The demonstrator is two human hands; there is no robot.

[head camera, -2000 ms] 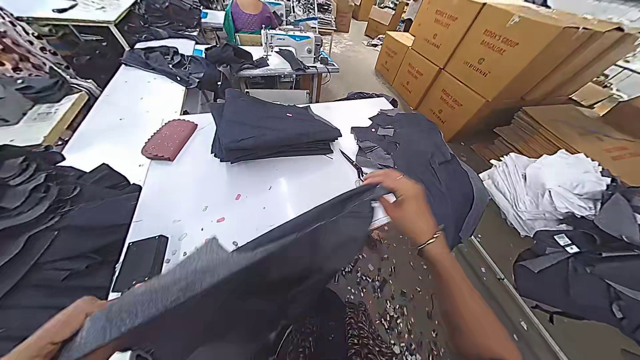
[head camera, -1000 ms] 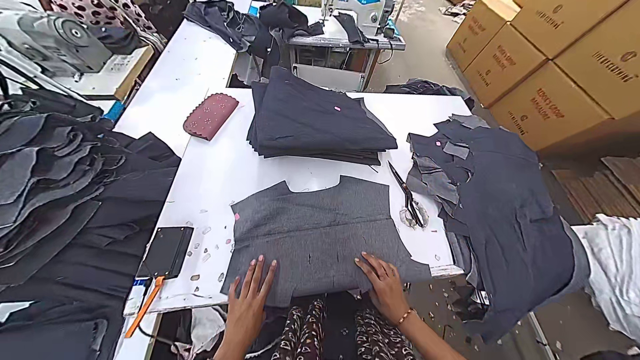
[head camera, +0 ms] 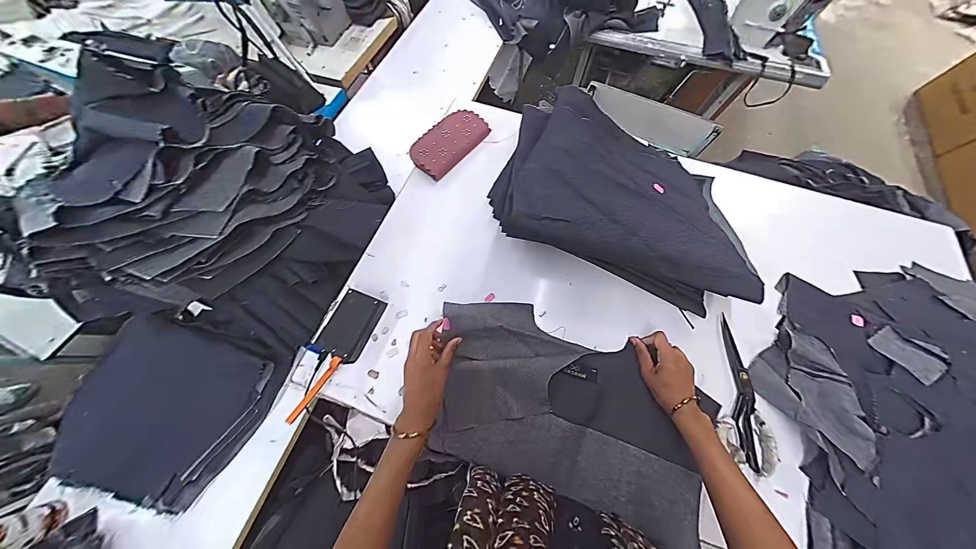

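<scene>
Dark grey cut fabric pieces (head camera: 503, 381) lie at the near edge of the white table, with a curved neckline and a small label on the inner piece. My left hand (head camera: 428, 374) pinches the upper left corner beside a pink sticker. The upper right edge is pinched between thumb and fingers of my right hand (head camera: 665, 372). Beyond them sits a stack of dark fabric panels (head camera: 610, 198) with a pink sticker on top. Black-handled scissors (head camera: 741, 396) lie to the right of my right hand, partly over a pale, crumpled item.
A maroon scalloped case (head camera: 450, 143) is at the back left. Left of my hands are a black flat case (head camera: 351, 324) and an orange tool (head camera: 314, 390). Layered dark fabric (head camera: 198, 191) fills the far left; more cut pieces (head camera: 900, 412) hang over the right side.
One second ago both hands lay flat on the grey piece; now they pinch its upper edges, and a curved neckline with a label shows. The view has shifted closer to the table.
</scene>
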